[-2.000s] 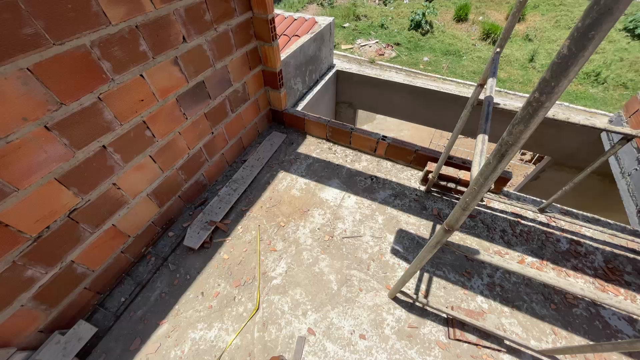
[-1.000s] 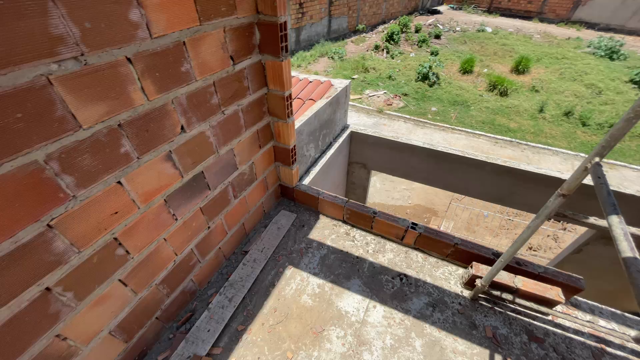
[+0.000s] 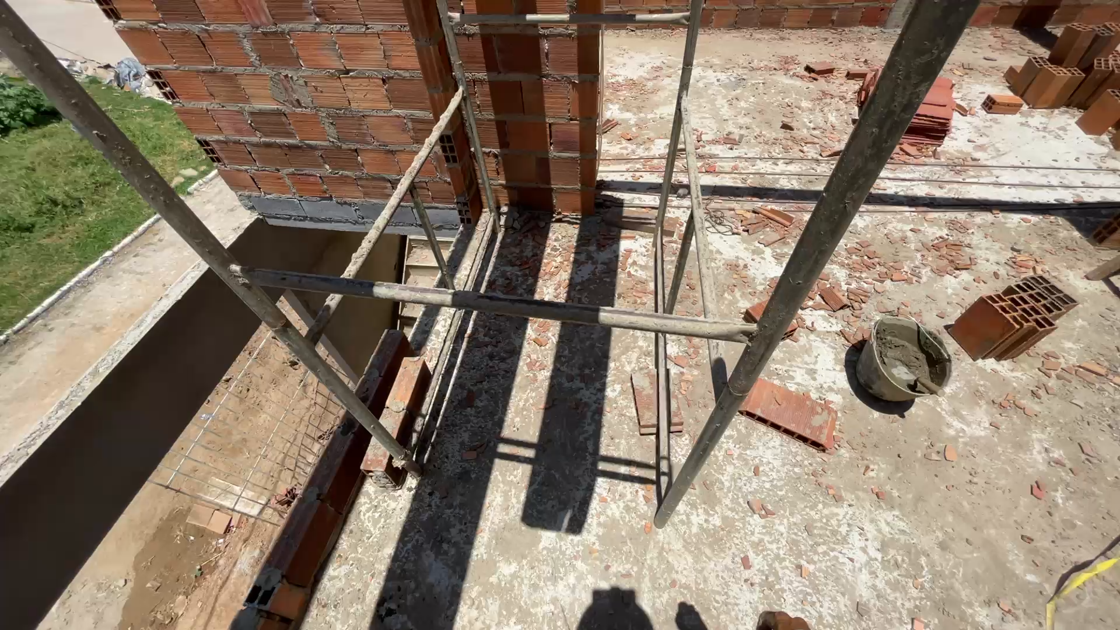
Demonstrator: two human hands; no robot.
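My left hand is not in view. At the bottom edge a small brown rounded shape [image 3: 781,621] just shows; it may be the top of my right hand, but too little is visible to tell what it is or holds. In front stands a metal scaffold frame [image 3: 499,303], its tubes spotted with mortar. Right of it a bucket [image 3: 903,360] holds grey mortar, with what looks like a tool handle in it. A hollow clay brick [image 3: 790,413] lies flat between the scaffold and the bucket, and upright hollow bricks [image 3: 1011,318] stand right of the bucket.
A low brick course [image 3: 302,542] edges an opening at left, with wire mesh [image 3: 249,437] below. A hollow-brick wall [image 3: 324,96] rises behind the scaffold. Stacked red tiles [image 3: 929,112] and more bricks [image 3: 1050,83] stand farther back. Brick shards litter the concrete floor; yellow tape [image 3: 1081,577] lies lower right.
The view has swung far to the right, from the brick wall corner to the scaffold. The mortar bucket and the upright bricks beside it have come into view.
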